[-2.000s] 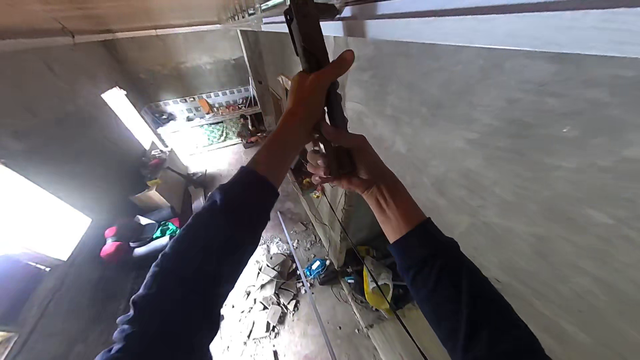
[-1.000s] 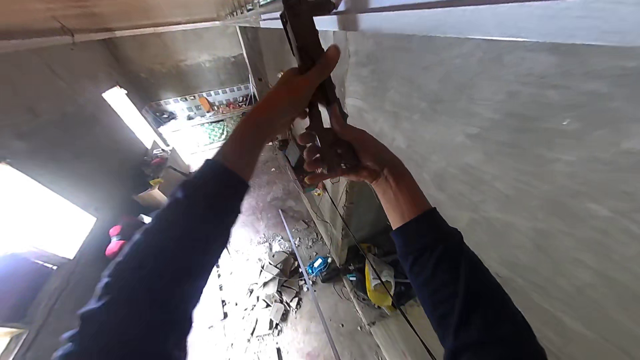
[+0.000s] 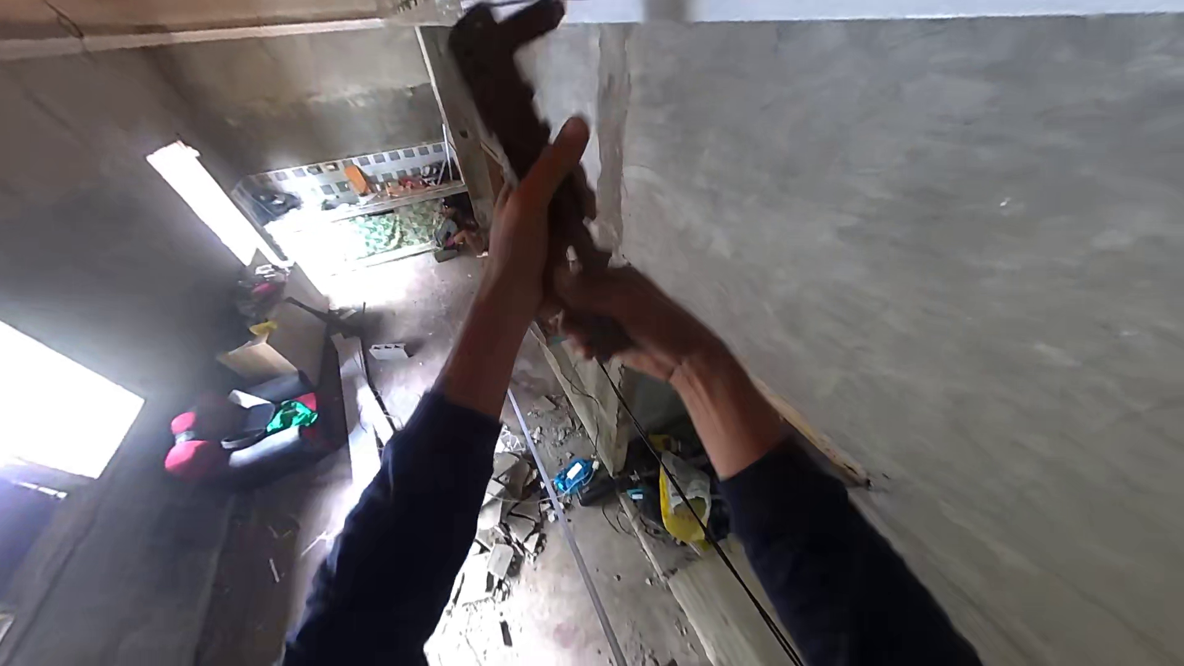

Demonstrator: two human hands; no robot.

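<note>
A dark power tool (image 3: 509, 97), blurred and backlit, is held up in front of me, tilted with its upper end to the left. My left hand (image 3: 536, 213) is wrapped around its middle, thumb pointing up. Lower and to the right, my right hand (image 3: 638, 314) grips its handle end. A black cord (image 3: 647, 425) runs from near the right hand to the lower right. The tool's hooked upper end overlaps the lower edge of the pale strip (image 3: 832, 11) along the top of the wall; whether they touch cannot be told.
A grey plastered wall (image 3: 925, 231) rises at the right. Far below are broken rubble (image 3: 499, 546), a long metal strip (image 3: 569, 532), a blue object (image 3: 575, 475) and a yellow bag (image 3: 680, 499). A wooden post (image 3: 462, 120) stands beyond the tool. Red-and-black seating (image 3: 250, 435) is at the left.
The tool's upper end, partly cut off by the frame's top before, now shows more fully. Both hands sit lower in the picture and still hold it. The view has shifted somewhat.
</note>
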